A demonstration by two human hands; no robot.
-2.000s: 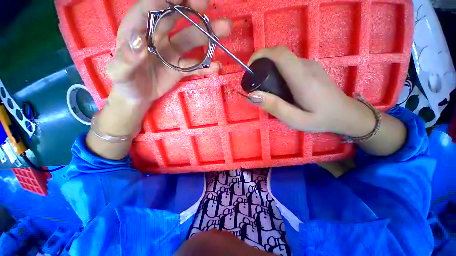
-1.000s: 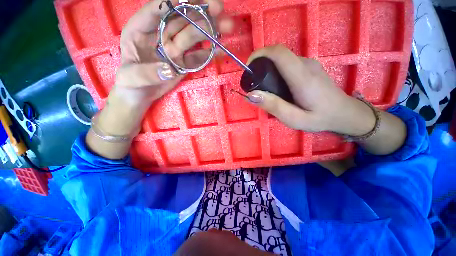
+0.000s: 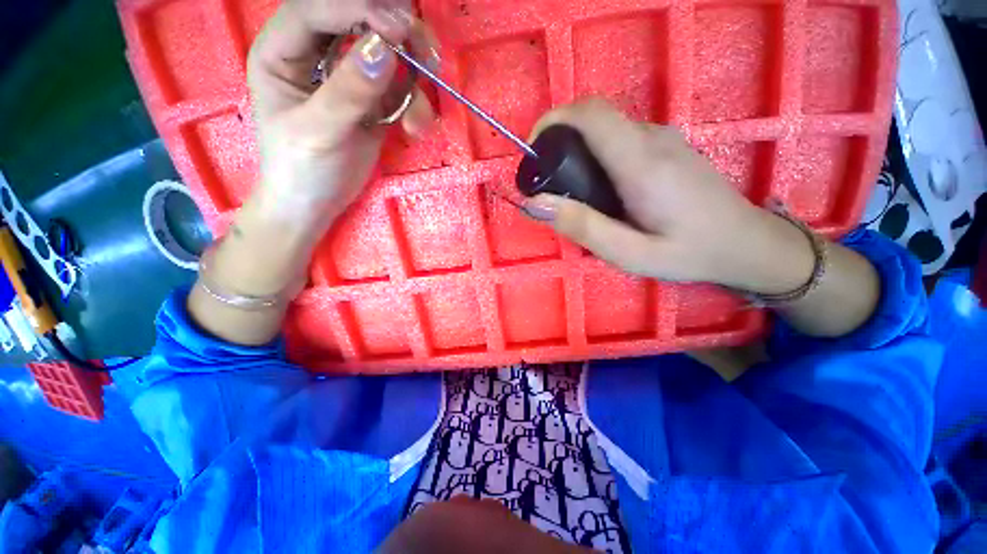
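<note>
My left hand (image 3: 336, 97) holds a silvery metal watch case (image 3: 400, 106) over the upper left of the red foam tray (image 3: 530, 165). The fingers cover most of the ring; part of its rim shows below the thumb. My right hand (image 3: 660, 206) is closed around the black handle of a thin hand tool (image 3: 570, 173). The tool's straight metal shaft runs up and left to the left fingers. Its tip is hidden or too small to tell at the case. A thin dark strand shows by the right thumb. The tray's visible pockets hold no cases.
A pale tape roll (image 3: 176, 224) lies on the green bench (image 3: 108, 195) at the left. A white strip with round holes (image 3: 38, 240) and a yellow-handled tool (image 3: 24, 284) lie farther left. White film sheets (image 3: 939, 141) lie right of the tray. A small red grid piece (image 3: 70, 390) is at lower left.
My left hand has turned the watch case, so the ring, open to view before, is now mostly behind the fingers and thumb. My right hand and the tool have barely moved.
</note>
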